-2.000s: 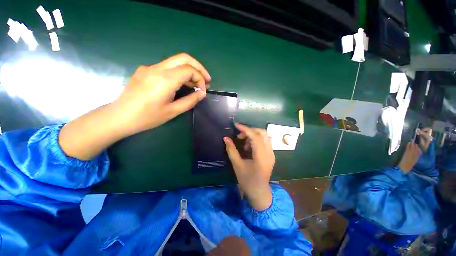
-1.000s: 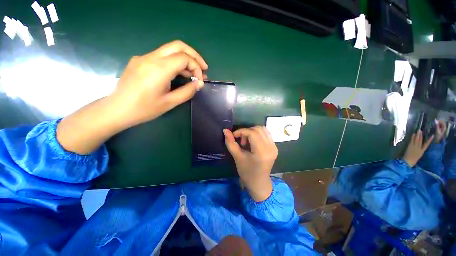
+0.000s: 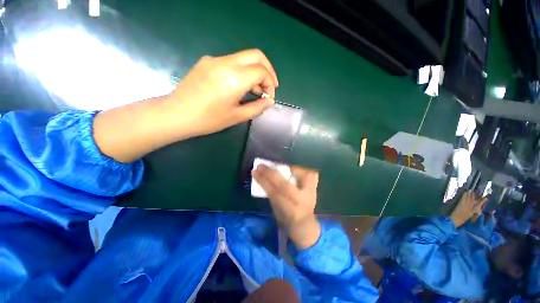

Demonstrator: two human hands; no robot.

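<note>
A smartphone lies on the green bench in front of me, its glossy screen up. My left hand is at its top edge, thumb and finger pinched on a tiny white film pull tab. My right hand holds a small white wiping cloth over the phone's lower part. The cloth and fingers hide the phone's lower right area. Whether a film lies fully on the screen is hard to tell.
A slim yellowish stick and a whitish bottle lie to the right. Black trays stand at the back. White strips are at the upper left, white scraps at the upper right. Another person's hands are at the far right.
My right hand has taken the white cloth from right of the phone and brought it onto the phone's lower part. My left hand still pinches the tab. The view has shifted.
</note>
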